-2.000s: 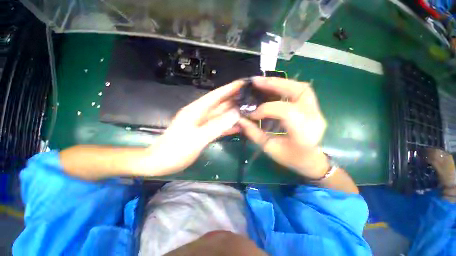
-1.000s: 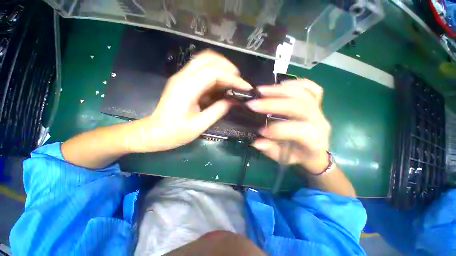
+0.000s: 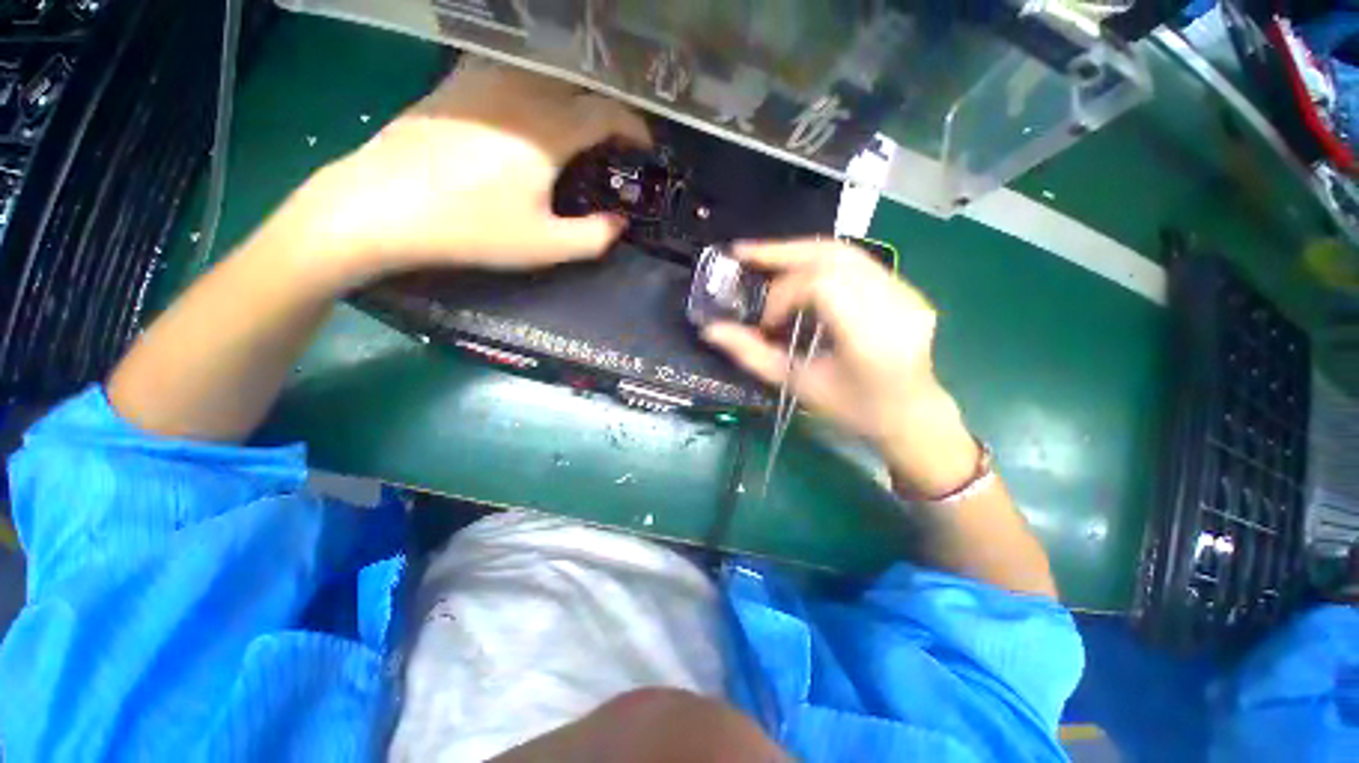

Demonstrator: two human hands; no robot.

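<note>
A small black watch housing [image 3: 726,286] with a pale rectangle on it is held between the thumb and fingers of my right hand [image 3: 850,336], above the black box. Thin silver tweezers [image 3: 784,403] hang down from the same hand, points toward the mat. My left hand [image 3: 477,179] is at the fixture nest [image 3: 626,182] on top of the black box [image 3: 596,321], thumb and fingers apart around its left side. I cannot tell whether the left fingers touch or hold part of the nest.
A clear cover [image 3: 745,75] spans the back. A white tag [image 3: 862,187] and a green-edged phone [image 3: 882,255] are right of the box. Black trays stand at the left [image 3: 90,224] and right [image 3: 1230,447]. A blue sleeve [image 3: 1297,693] shows at the lower right.
My left hand has left the housing and moved left and up to the fixture nest. My right hand now holds the housing alone, and the tweezers show clearly below it.
</note>
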